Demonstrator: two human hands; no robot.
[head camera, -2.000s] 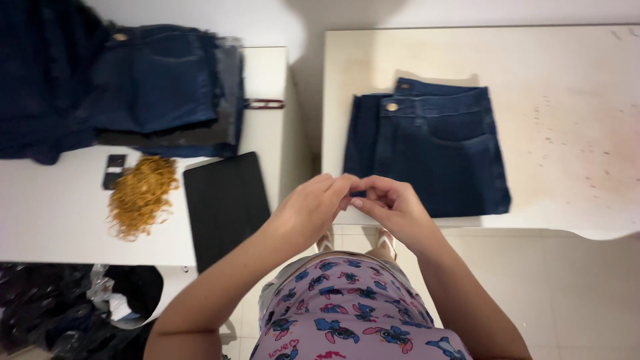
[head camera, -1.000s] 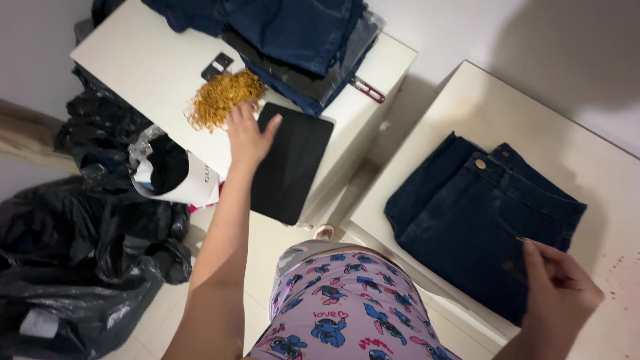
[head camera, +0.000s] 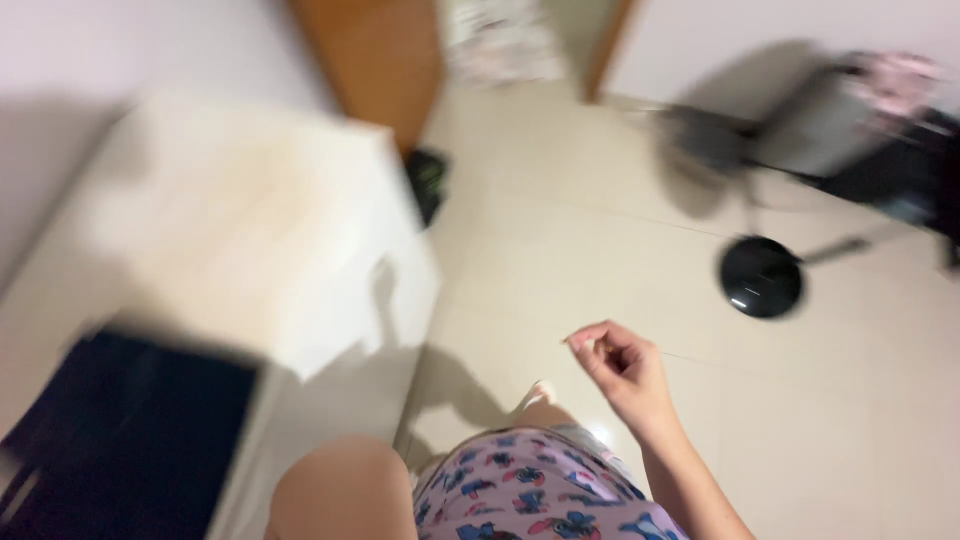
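My right hand (head camera: 619, 364) is over the floor, to the right of the white table (head camera: 375, 292). Its thumb and forefinger are pinched together on a tiny orange-yellow bit (head camera: 566, 341) that looks like thread. Of my left arm (head camera: 341, 487) only a blurred part shows at the bottom, and the left hand is not visible. Folded dark blue jeans (head camera: 135, 442) lie on the table at the lower left, blurred by motion.
A round black base (head camera: 761, 277) stands on the tiled floor at the right, by blurred dark furniture (head camera: 862, 150) with a pink item on it. An orange-brown wooden panel (head camera: 375, 60) and a dark object (head camera: 427, 184) are beyond the table.
The view has swung far to the right. My hands were together two seconds ago; then the left reached to the golden threads beside the black tablet while the right was over the jeans.
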